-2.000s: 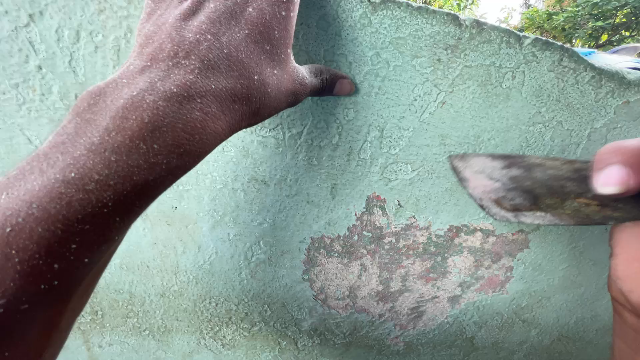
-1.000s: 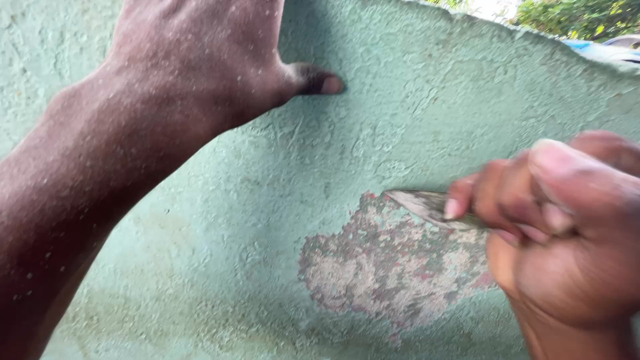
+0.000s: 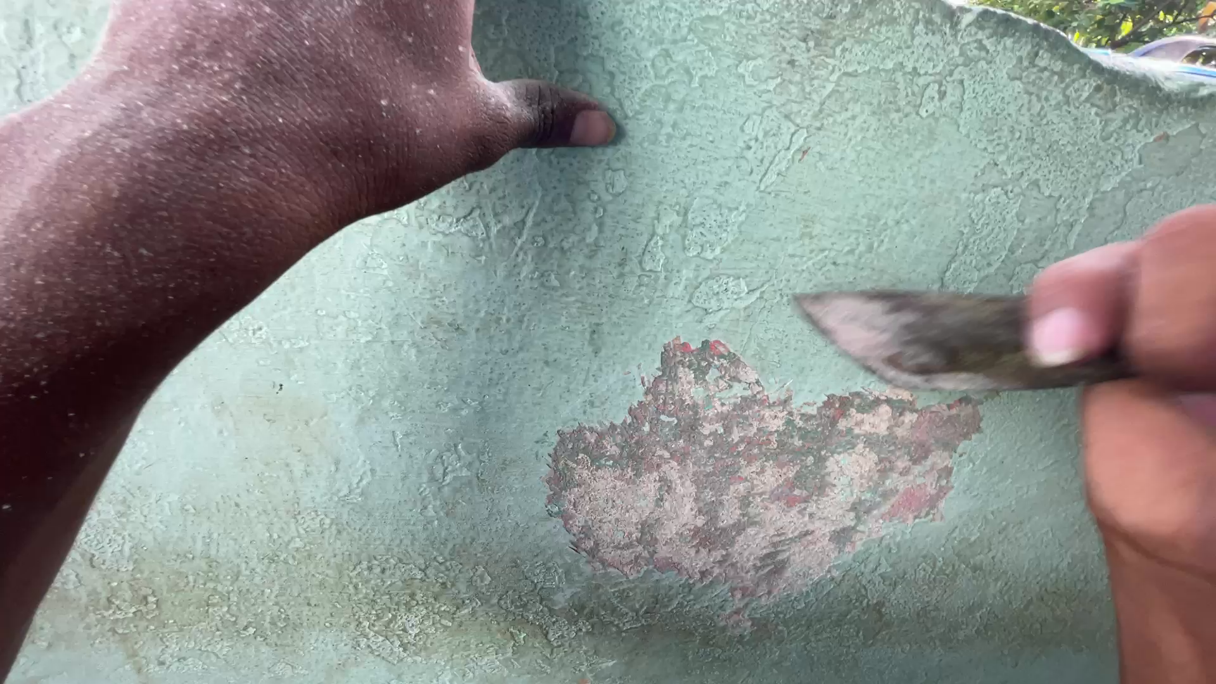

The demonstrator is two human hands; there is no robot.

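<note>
My left hand [image 3: 313,95], speckled with pale dust, rests against the green painted surface [image 3: 380,475] at upper left. Its thumb is stretched out to the right; the other fingers are cut off by the top of the frame. At the right edge my right hand [image 3: 1140,361] grips a dirty metal blade [image 3: 950,337], slightly blurred, with its angled tip pointing left. The blade is above the right part of a bare patch [image 3: 741,475], where the paint is gone and rough pinkish-grey material with red specks shows. Whether the blade touches the surface cannot be told.
The surface's uneven upper edge [image 3: 1035,28] slopes down to the right. Green foliage [image 3: 1111,19] and part of a pale and blue object [image 3: 1178,52] show beyond it. Wrinkled, blistered paint surrounds the patch, with brownish staining lower down.
My right hand came in leftward with the blade to the patch's upper edge, then moved back to the right. The left hand remains against the surface. The patch's upper edge looks slightly more scraped.
</note>
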